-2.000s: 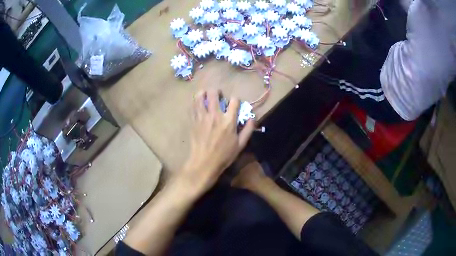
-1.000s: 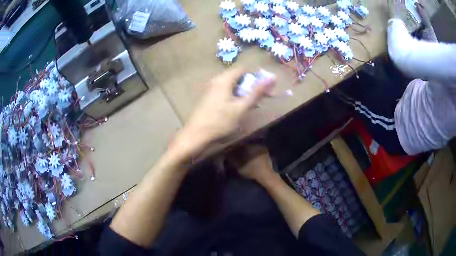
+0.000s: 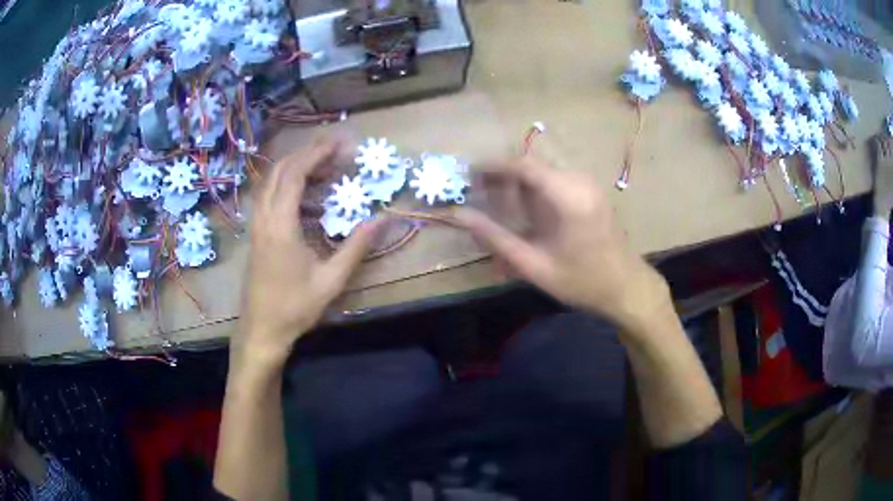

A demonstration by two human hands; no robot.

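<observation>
Three small motors with white star wheels lie close together on the tan mat: a left one [image 3: 348,204], a middle one [image 3: 380,164] and a right one [image 3: 439,179]. Thin orange and red wires run below them. My left hand [image 3: 294,240] is cupped at their left side, fingers apart, thumb close to the left motor. My right hand [image 3: 578,235] is blurred at their right side, fingers and thumb spread beside the right motor. Both look open; light fingertip contact cannot be ruled out.
A large tangled motor pile [image 3: 108,166] is at the left. A silver metal box [image 3: 431,73] stands behind the mat. A flatter motor group [image 3: 754,88] lies at the right, with a single motor [image 3: 644,76] beside it. Another person's sleeve [image 3: 867,303] shows at far right.
The view has turned left. My left hand, earlier holding a motor near the right group, is now at the mat. My right hand has come up from below the bench edge. Three motors lie between them.
</observation>
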